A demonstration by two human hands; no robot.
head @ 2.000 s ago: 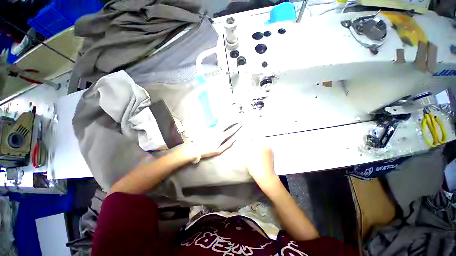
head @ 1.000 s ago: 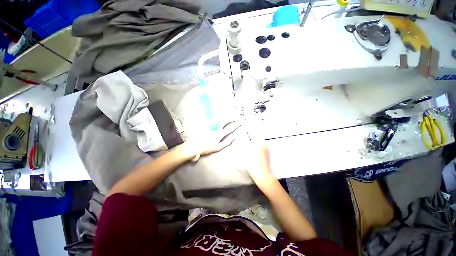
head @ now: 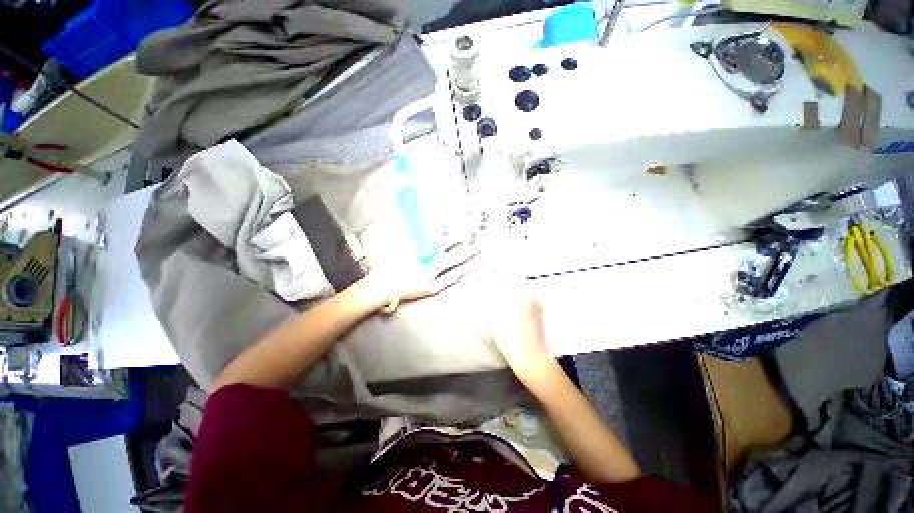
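Observation:
A large grey-brown garment piece (head: pixel 215 291) lies on the white bed and hangs over the front edge towards my lap. Pale lining fabric (head: pixel 236 195) is bunched on its left part, beside a dark brown patch (head: pixel 328 240). My left hand (head: pixel 426 281) lies flat on the cloth, fingers pointing to the needle area. My right hand (head: pixel 519 326) rests on the cloth's right edge; its fingertips are washed out by glare. The sewing machine (head: pixel 621 95) stands in front, with a bright blue lamp tube (head: pixel 414 210) left of its head. The needle and presser foot are lost in glare.
Yellow snips (head: pixel 868 257) and a black metal part (head: pixel 777 263) lie at the bed's right end. Red-handled scissors (head: pixel 66 313) lie on the left side table. Dark grey-brown cloth (head: pixel 251 65) is heaped behind the bed, with more cloth (head: pixel 832 466) at lower right.
The view shifts slightly. Both hands stay in nearly the same places on the cloth, and the garment looks almost unchanged.

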